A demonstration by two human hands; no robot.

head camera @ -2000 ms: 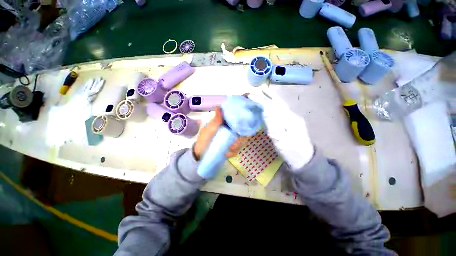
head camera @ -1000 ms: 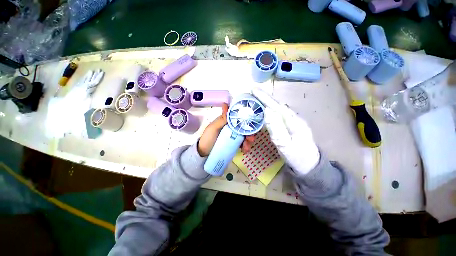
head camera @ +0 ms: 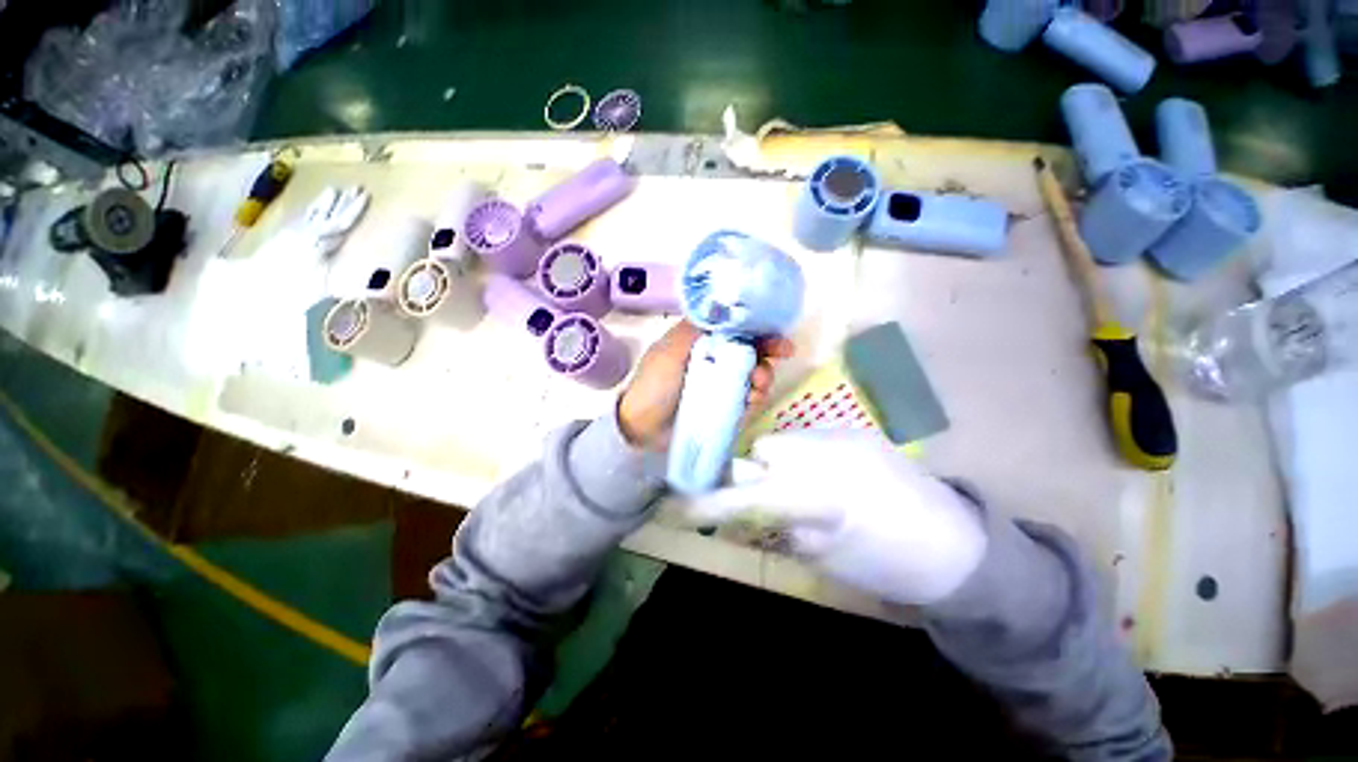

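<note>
A light blue handheld fan [head camera: 712, 410] is held above the bench, its head up and its handle pointing down. My bare left hand [head camera: 666, 384] grips it around the upper handle, just below the head. My right hand [head camera: 849, 514], in a white glove, is at the handle's lower end with its fingertips around it; the glove is blurred. A yellowish sheet with rows of red marks [head camera: 822, 408] lies behind the hands, partly covered. A grey-green pad [head camera: 897, 383] lies over the sheet's right side.
Lilac fans [head camera: 584, 350] and cream fans [head camera: 365, 331] lie left. Light blue fans stand and lie at the back [head camera: 935, 222] and back right [head camera: 1135, 209]. A yellow-and-black handle [head camera: 1135, 402], clear bottle [head camera: 1258, 346] and white sheets are at right. A dark motor-like tool [head camera: 122, 238] is far left.
My gloved right hand has moved from beside the fan head down to the handle's end. The fan is more upright, with its grille turned partly away. The grey-green pad now shows. The view has shifted left.
</note>
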